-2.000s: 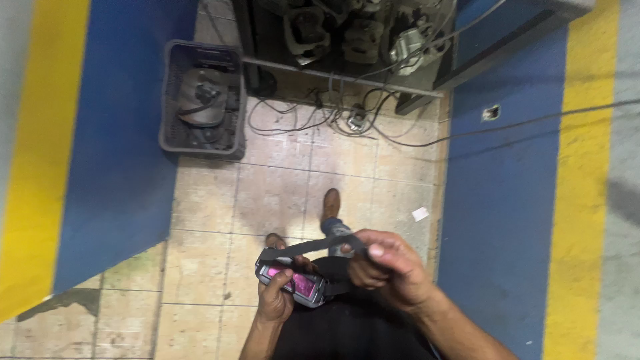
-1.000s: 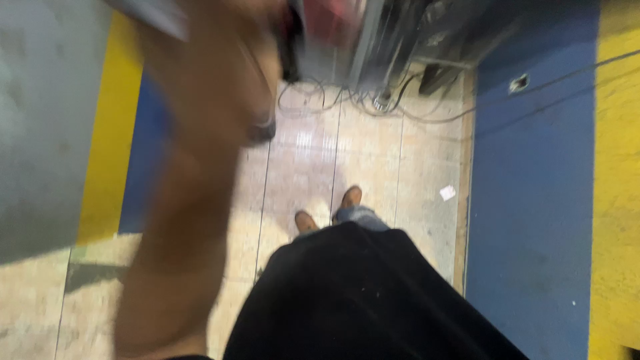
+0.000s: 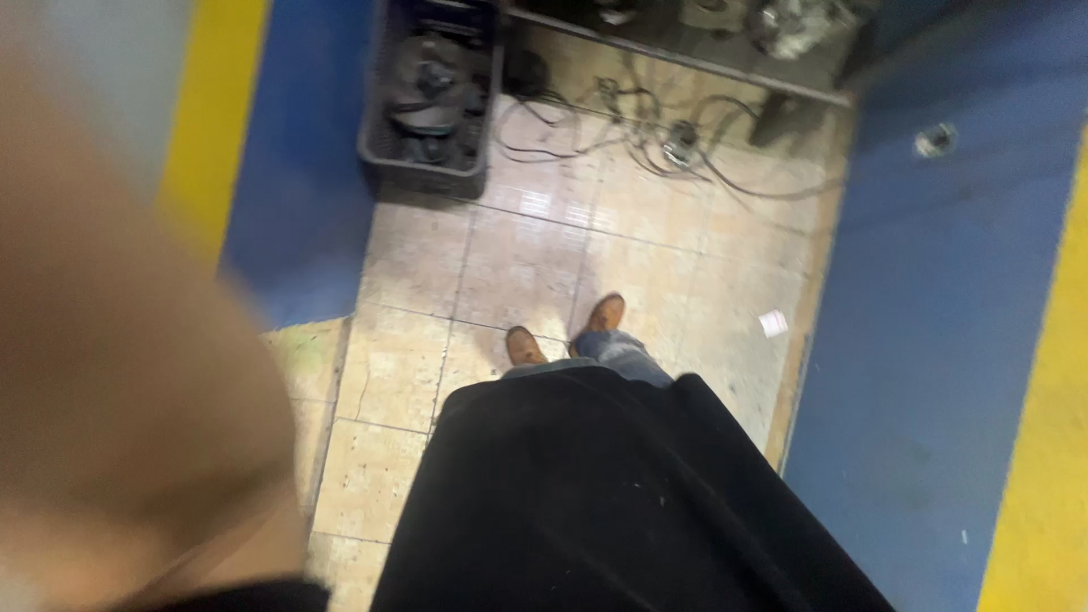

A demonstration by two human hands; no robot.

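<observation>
A bare, blurred arm (image 3: 144, 365) fills the left side of the view, close to the camera, with a black sleeve edge (image 3: 246, 595) at the bottom. Its hand lies outside the frame, so what it touches is hidden. My right hand does not show either. Below the camera is my black shirt (image 3: 595, 493), and past its hem are jeans (image 3: 625, 355) and two brown shoes (image 3: 606, 313) on the tiled floor.
A dark plastic crate (image 3: 425, 174) of parts stands on the floor at upper left. Metal parts sit on a rack shelf (image 3: 680, 59) at the top, with cables (image 3: 722, 174) tangled beneath. A blue wall (image 3: 901, 340) runs along the right; a paper scrap (image 3: 773, 323) lies nearby.
Two seconds ago both hands were low in front of me with a device with a pink screen and a dark strap. Both hands and the device have left the view.
</observation>
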